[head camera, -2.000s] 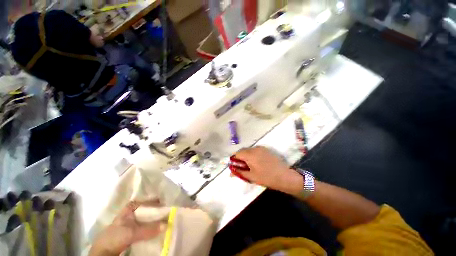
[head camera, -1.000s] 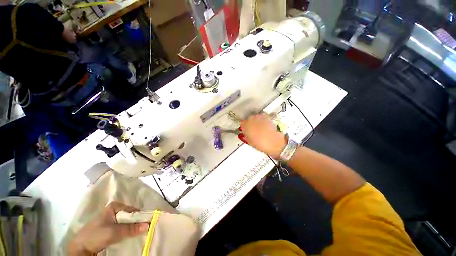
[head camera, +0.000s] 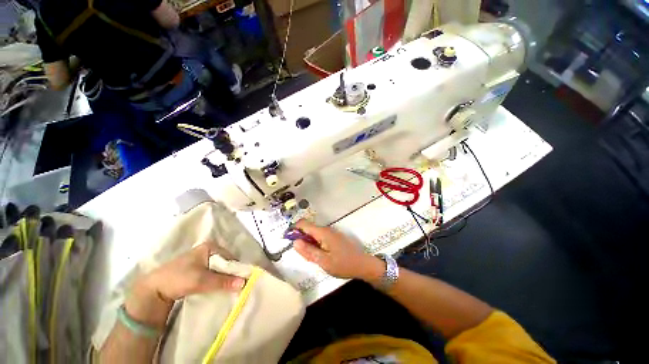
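My left hand grips the folded edge of a beige fabric panel with a yellow strip running down it. My right hand is shut on a small purple item, just right of the needle area of the white sewing machine. Part of the purple item is hidden by the fingers. Red-handled scissors lie on the table below the machine's label.
A stack of beige panels with yellow lines and dark ends stands at the left. Thin black and red tools and a black cable lie right of the scissors. A person stands behind the table at upper left.
My right hand has let go of the red scissors, moved left towards the needle area and taken hold of the purple item. My left hand still holds the panel.
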